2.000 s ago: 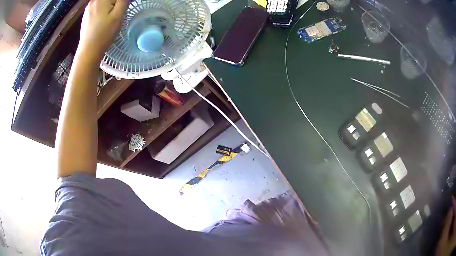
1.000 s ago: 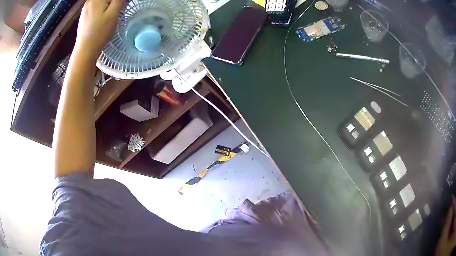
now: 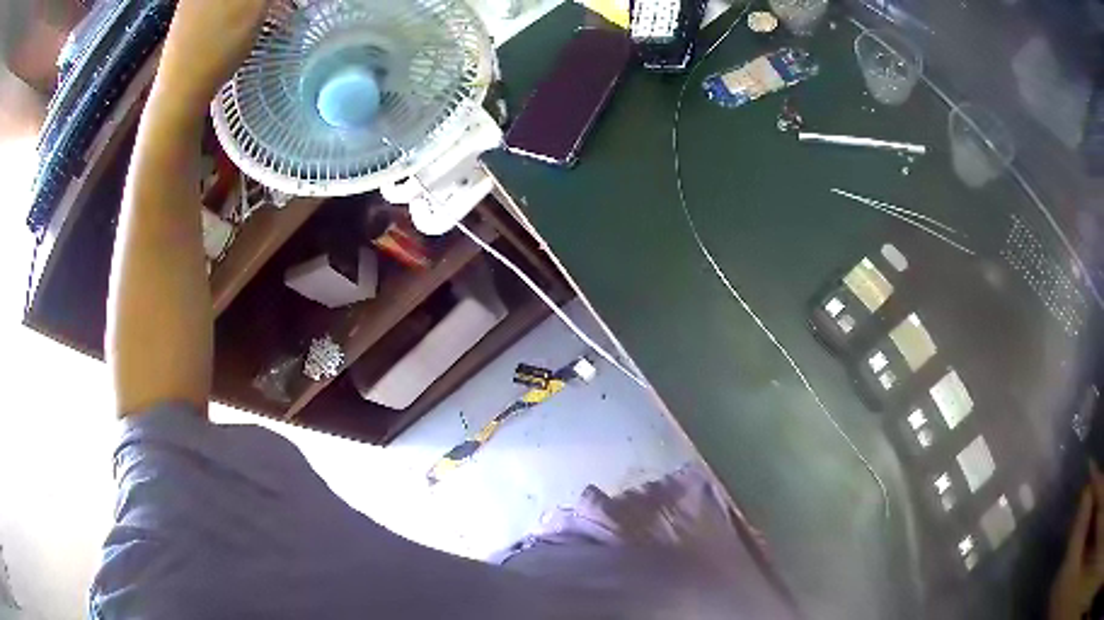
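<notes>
The desk fan (image 3: 349, 97), with a white round cage and pale blue hub, stands at the bench's left edge. My left hand (image 3: 218, 30) is at the cage's upper left rim, cut off by the top edge; its fingers are mostly hidden, so its grip cannot be told. The fan's white cable (image 3: 545, 297) hangs over the bench edge. My right hand (image 3: 1077, 563) is a small, blurred part at the lower right edge; its fingers cannot be made out.
Keypad phones (image 3: 869, 285) lie back up in a row on the green mat (image 3: 630, 230). Near the fan lie a dark maroon smartphone (image 3: 571, 99) and a blue circuit board (image 3: 758, 78). A white stick (image 3: 862, 143), tweezers (image 3: 902, 218) and clear cups (image 3: 887, 67) lie beyond. Brown shelves (image 3: 272, 248) stand below the fan.
The whole view has shifted slightly, so the fan, bench and phones appear a little further left. My left hand appears further left and higher, more cut off by the top edge.
</notes>
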